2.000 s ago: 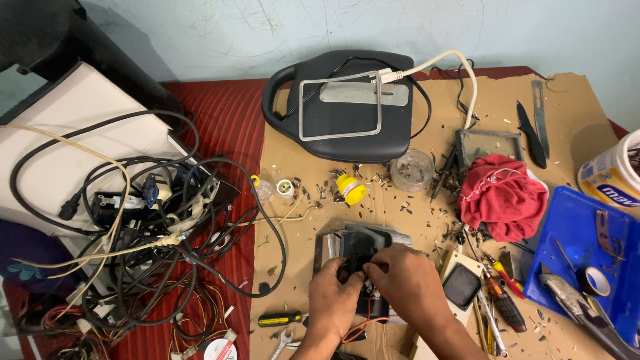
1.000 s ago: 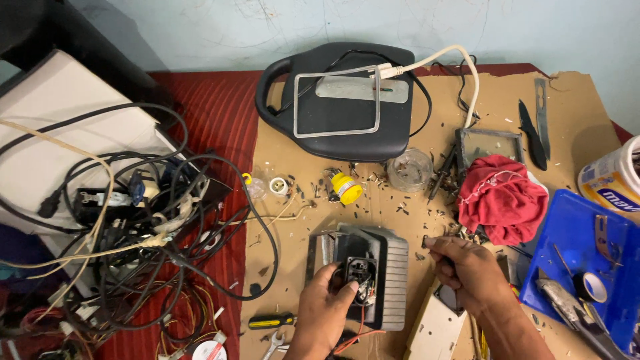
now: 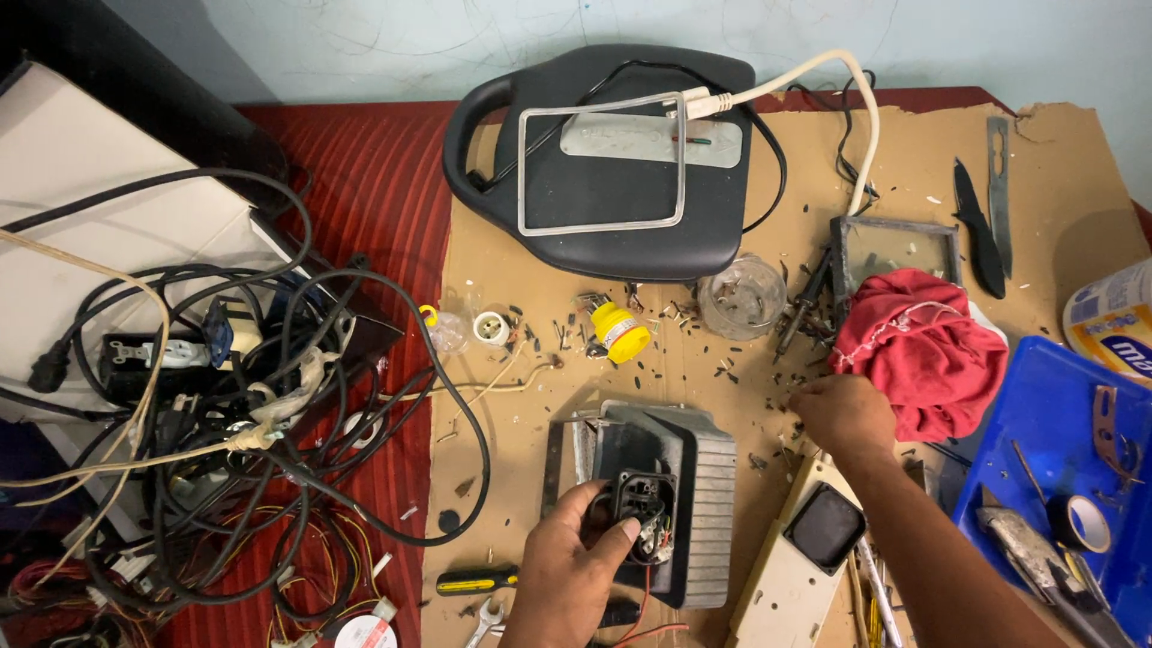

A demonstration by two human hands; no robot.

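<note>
My left hand (image 3: pixel 576 562) grips a small black plastic housing (image 3: pixel 646 517) with wires inside, thumb on its near edge. The housing is held over a grey ribbed metal casing (image 3: pixel 711 504). Red wires (image 3: pixel 646 585) run down from it. My right hand (image 3: pixel 841 414) is over the cardboard among scattered small dark bits, left of a crumpled red cloth (image 3: pixel 922 351); its fingers are curled, and whether they pinch anything is not visible. Below the right hand lies a cream plastic strip (image 3: pixel 792 558) with a black square cover (image 3: pixel 825 527) on it, partly beside my forearm.
Tangled black cables (image 3: pixel 360 486) fill the left. A dark plastic case (image 3: pixel 621 207) lies at the back, a glass jar (image 3: pixel 742 297) and yellow plug (image 3: pixel 619 331) before it. A knife (image 3: pixel 979 229), blue tray (image 3: pixel 1008 432), screwdriver (image 3: pixel 477 580) and wrench (image 3: pixel 486 621) lie around.
Two seconds ago both hands were together over the casing. The right hand has moved away to the right, then a little farther up toward the red cloth. The left hand still holds the black housing.
</note>
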